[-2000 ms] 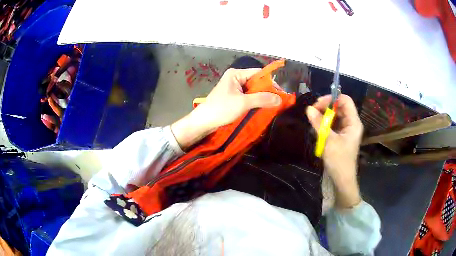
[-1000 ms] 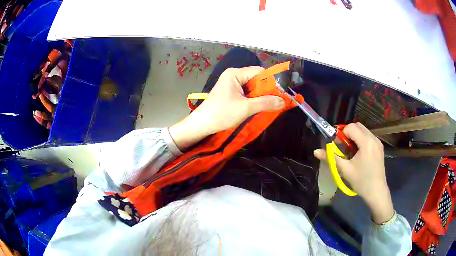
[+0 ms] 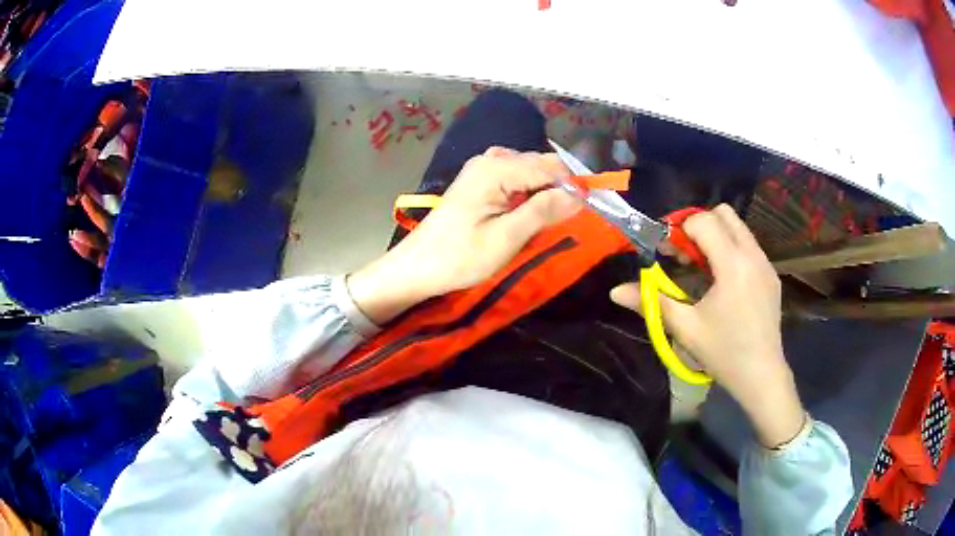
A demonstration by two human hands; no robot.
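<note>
An orange bag (image 3: 524, 274) with a dark zipper-like strip lies slanting over my lap. A navy-and-cream patterned end piece (image 3: 239, 442) sticks out at its lower left. My left hand (image 3: 476, 225) pinches the bag's upper end, with a narrow orange strip (image 3: 605, 181) poking out to the right of the fingers. My right hand (image 3: 728, 304) holds scissors (image 3: 631, 221) by a yellow and a red-orange loop. The silver blades are apart around the orange strip, close to my left fingertips. A yellow-orange loop (image 3: 417, 201) shows behind my left wrist.
A white table (image 3: 471, 42) curves across the top. Blue bins (image 3: 173, 188) stand at left, one holding orange and dark pieces (image 3: 103, 194). Wooden bars (image 3: 864, 251) lie at right. Orange patterned cloth (image 3: 922, 440) is at lower right. Red scraps (image 3: 403, 124) dot the floor.
The scissors have moved up and left and their blades have opened around the orange strip. My left fingers have shifted on the bag's end, and more of the dark strip's end shows.
</note>
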